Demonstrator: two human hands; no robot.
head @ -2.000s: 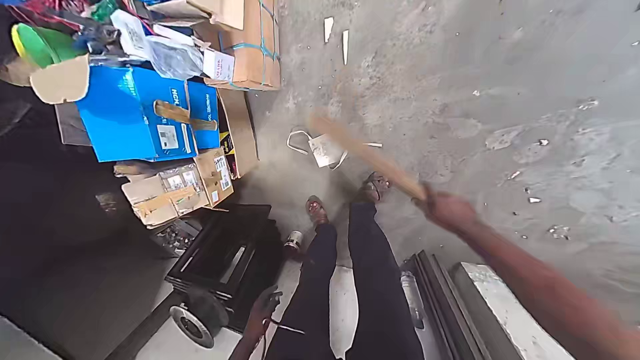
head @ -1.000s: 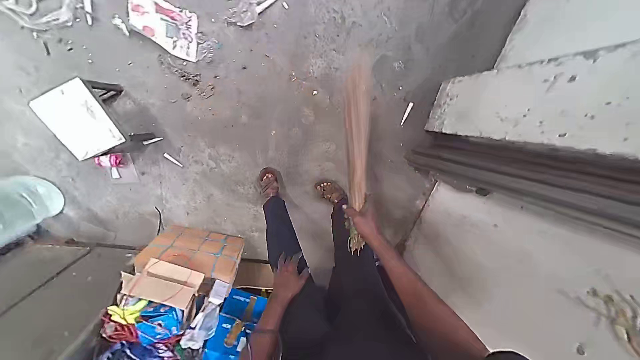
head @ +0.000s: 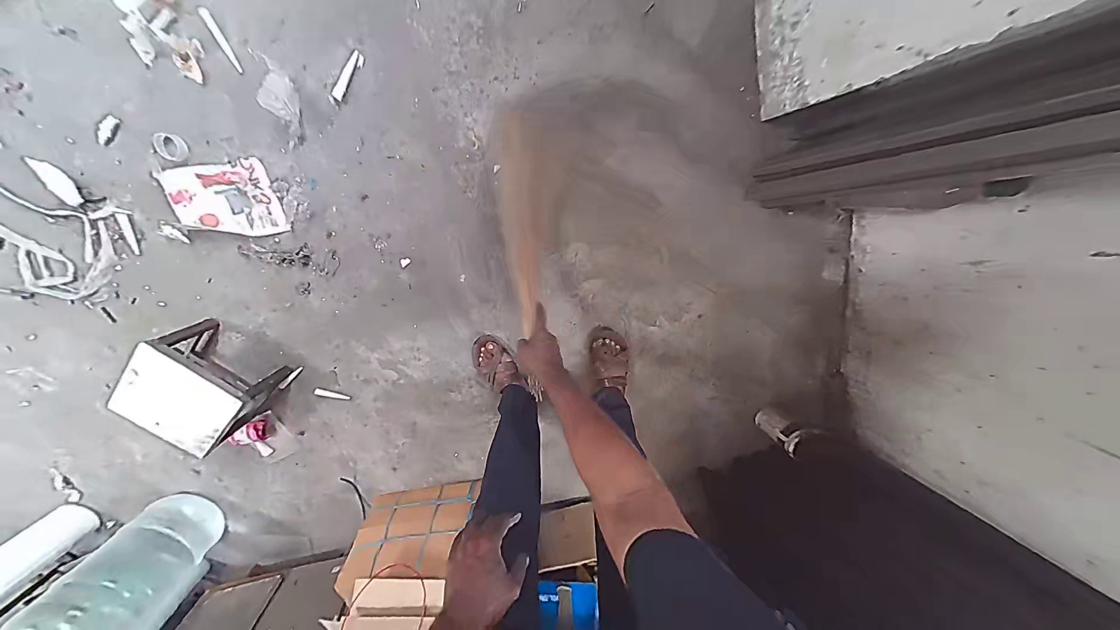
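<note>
A stick broom (head: 522, 210), blurred by motion, reaches over the grey concrete floor beyond my feet. Its bound end is held in my right hand (head: 541, 354), which is closed around it between my two sandalled feet. My left hand (head: 486, 564) holds nothing; its fingers are spread over my left thigh, above a cardboard box (head: 402, 529) tied with cord. Whether that hand rests on the leg, I cannot tell.
A white-topped stool (head: 175, 398) stands at left, with a printed plastic bag (head: 223, 197) and scraps beyond it. Large plastic bottles (head: 131, 560) lie lower left. A can (head: 777, 429) lies near the wall (head: 980, 350) on the right.
The view has turned strongly. My right hand has swung the broom from beside my right foot to between my feet. The left hand, earlier near black frames, is now over my thigh.
</note>
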